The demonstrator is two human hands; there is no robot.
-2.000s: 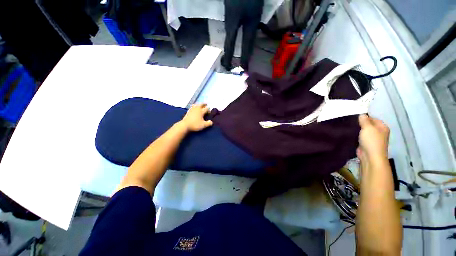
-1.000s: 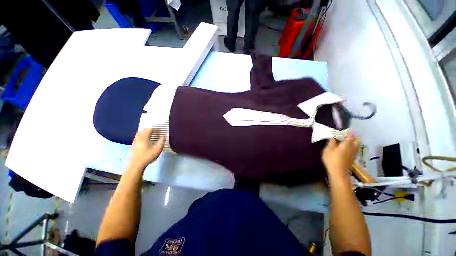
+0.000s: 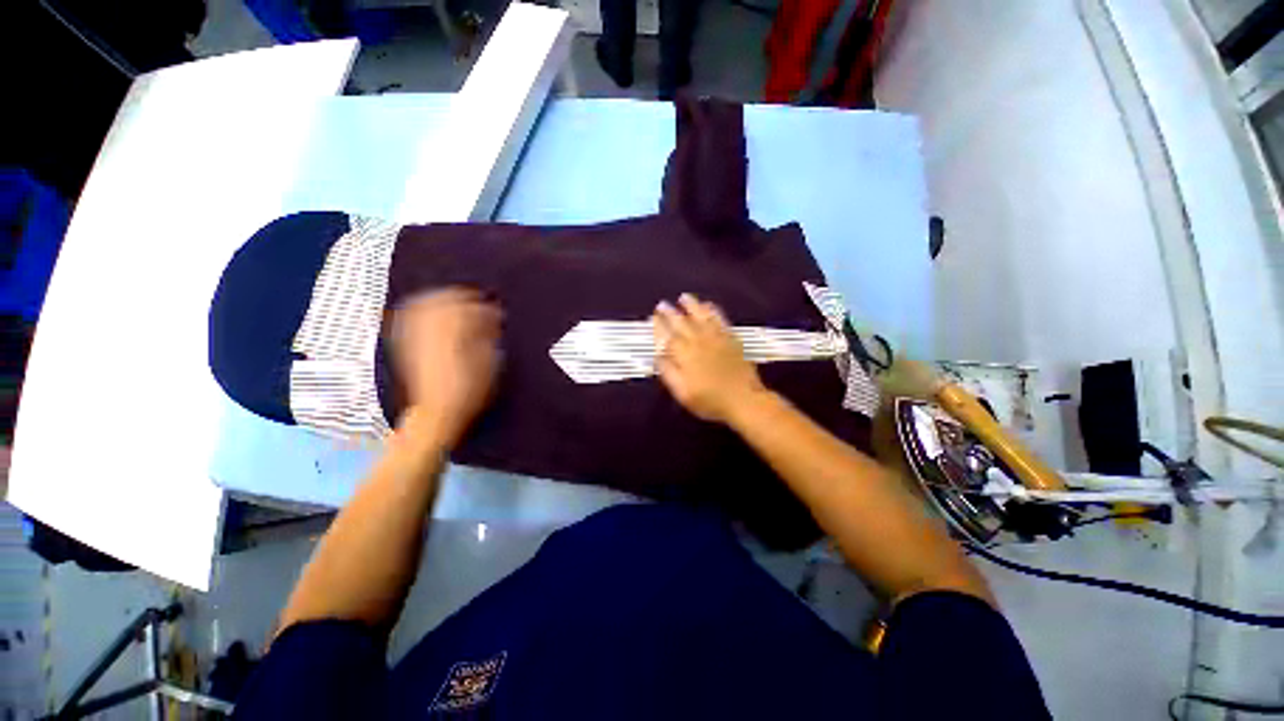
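The dark maroon pullover (image 3: 563, 268) lies spread on the navy pressing board (image 3: 261, 317), its body over the board. Its striped shirt-tail hem (image 3: 342, 331) lies at the left, with the board's rounded end beyond it. The striped placket (image 3: 599, 351) runs to the collar (image 3: 856, 387) at the right, where the dark hanger hook (image 3: 876, 352) shows. My left hand (image 3: 448, 345) is blurred over the body near the hem; its fingers are unclear. My right hand (image 3: 700, 355) lies flat, fingers spread, on the placket.
The steam iron (image 3: 946, 448) with its yellow-tan handle stands at the right of the table, beside a black cord (image 3: 1127, 593). A long white beam (image 3: 510, 106) lies across the far side. A white tabletop (image 3: 106, 338) is at the left. A person's legs (image 3: 648, 35) show at the far side.
The pullover was bunched, then laid flat, and now lies farther left with its collar. My right hand has let go of the collar and moved onto the placket. My left hand has left the hem.
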